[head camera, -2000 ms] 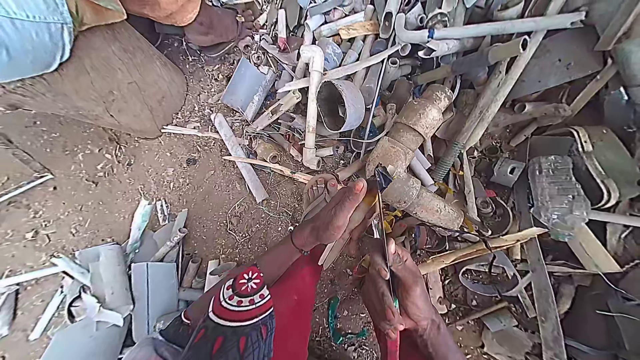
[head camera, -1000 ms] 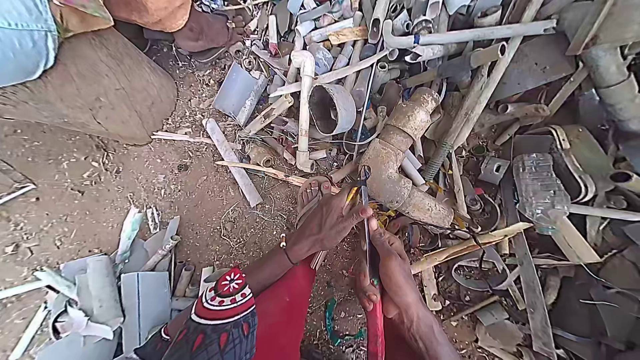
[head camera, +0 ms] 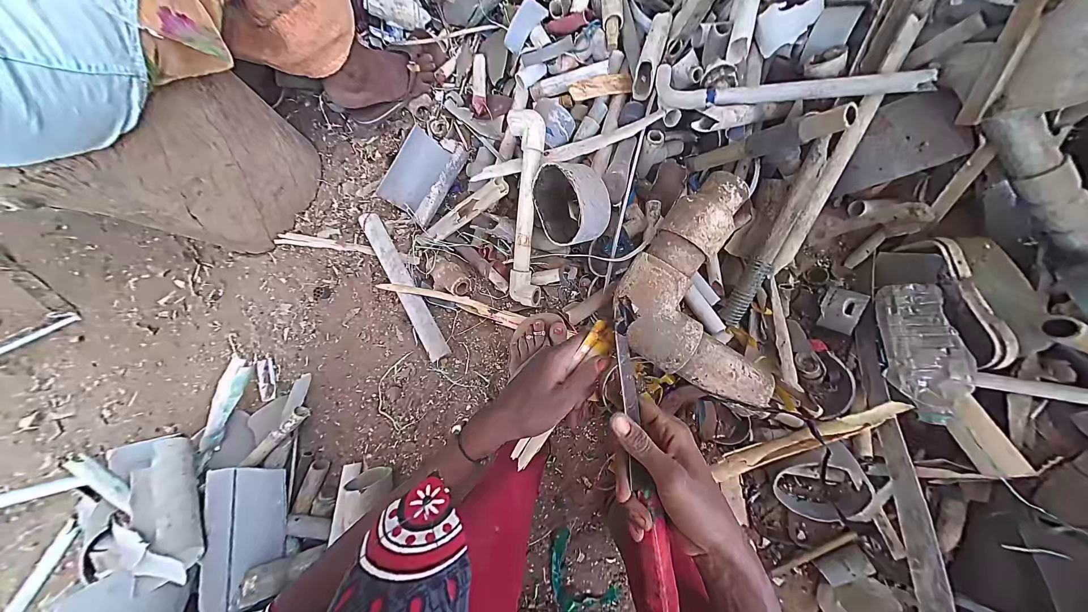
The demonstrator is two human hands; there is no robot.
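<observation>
My left hand (head camera: 544, 387) is closed around a few thin pale strips (head camera: 531, 446), whose upper end is wrapped in yellow material (head camera: 599, 340). In my right hand (head camera: 671, 467) is a long metal blade (head camera: 628, 382) with a red handle (head camera: 654, 552); my thumb rests along it, and the blade points up and away from me. The blade's upper part lies just right of the yellow end; whether they touch I cannot tell. Right behind the blade lies a dirty branched plastic pipe fitting (head camera: 663, 310). The tool's exact kind is not clear.
A heap of scrap pipes, with a white elbowed pipe (head camera: 527, 204) and a clear plastic bottle (head camera: 922, 348), fills the back and right. Cut grey plastic pieces (head camera: 244, 527) lie lower left. A person's foot (head camera: 374, 76) is beside a wooden log (head camera: 195, 161) upper left.
The blade has shifted against the yellow end of the strips, and both hands have changed their angle slightly. The strips and the red-handled tool stay in my hands.
</observation>
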